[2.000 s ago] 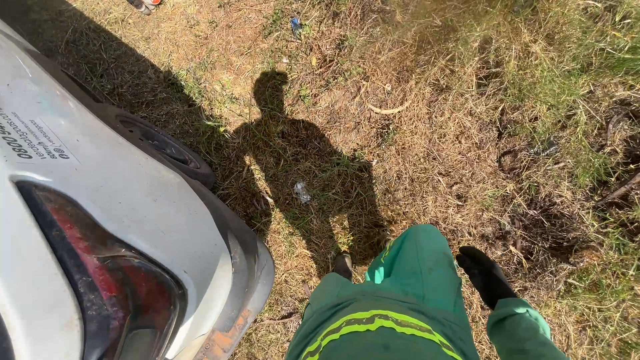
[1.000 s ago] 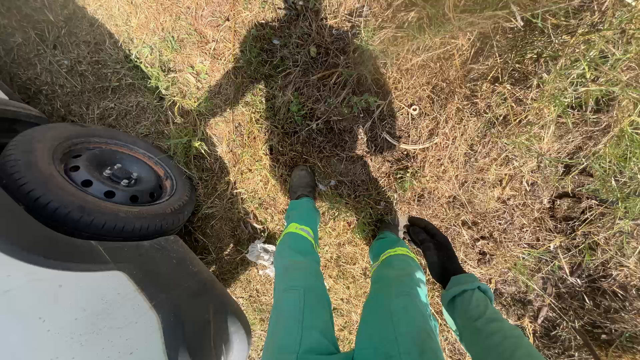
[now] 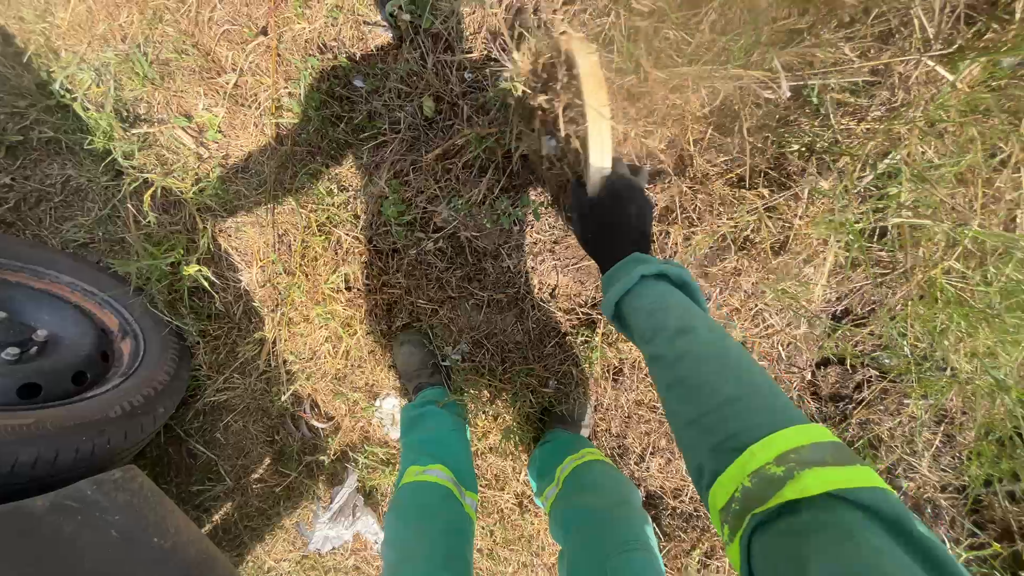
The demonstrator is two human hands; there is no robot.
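Note:
My right hand (image 3: 613,214), in a black glove and green sleeve, is closed around the lower end of a pale, curved, flat strip (image 3: 594,104); its material cannot be told. The strip points away from me, its far end beside a clump of dry grass (image 3: 548,96) that looks blurred. Under the strip and hand lies dry, cut-looking grass, partly in my shadow. My left hand is out of view. My two dark shoes (image 3: 418,362) stand on the grass below the hand, and my green trousers carry yellow reflective bands.
A car wheel with a black steel rim (image 3: 152,376) stands at the left, beside a dark bumper part (image 3: 112,528). Crumpled pale litter (image 3: 344,516) lies left of my legs, with a smaller white piece (image 3: 389,414) near my shoe. Taller green grass (image 3: 952,280) grows at the right.
My right hand has reached forward and now holds the pale curved strip, which lay on the grass earlier. The view has moved forward past the vehicle's rear.

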